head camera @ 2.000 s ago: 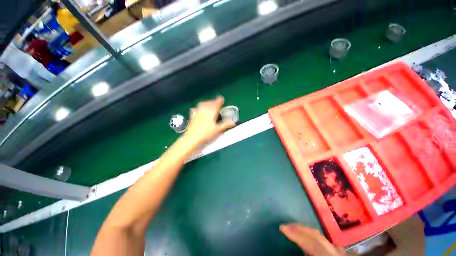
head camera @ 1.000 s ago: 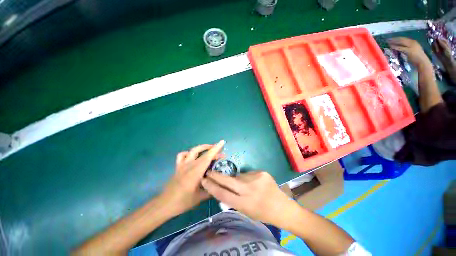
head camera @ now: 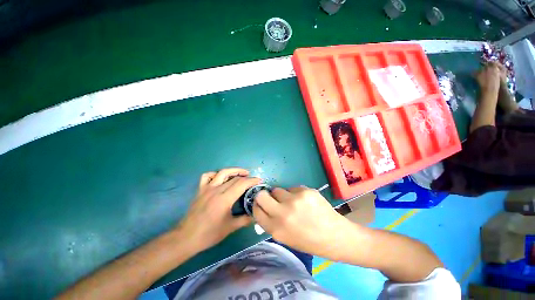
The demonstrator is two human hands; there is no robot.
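Note:
A round grey housing (head camera: 252, 198) with a spoked open face is held low over the green bench, near its front edge. My left hand (head camera: 216, 202) wraps its left side. My right hand (head camera: 296, 218) is closed, its fingertips at the housing's open face and hiding part of it. A white hand tool (head camera: 323, 187) pokes out behind the right hand; a white end also shows below the fingers. What the right fingertips pinch inside the housing is hidden. The coral-red parts tray (head camera: 321, 146) lies to the right, with small dark parts (head camera: 346, 153) and small white parts (head camera: 376, 143) in near pockets.
Another grey housing (head camera: 277, 35) stands on the green belt beyond the white edge strip (head camera: 146, 95), with several more farther right. Another person's hands (head camera: 491, 79) are at a shiny heap on the right. A blue stool (head camera: 410, 200) and cardboard boxes (head camera: 507, 234) stand on the floor.
My left hand came back from the belt, where it reached two seconds ago, and now holds a housing. Since one second ago, my right fingertips have moved onto the housing's face.

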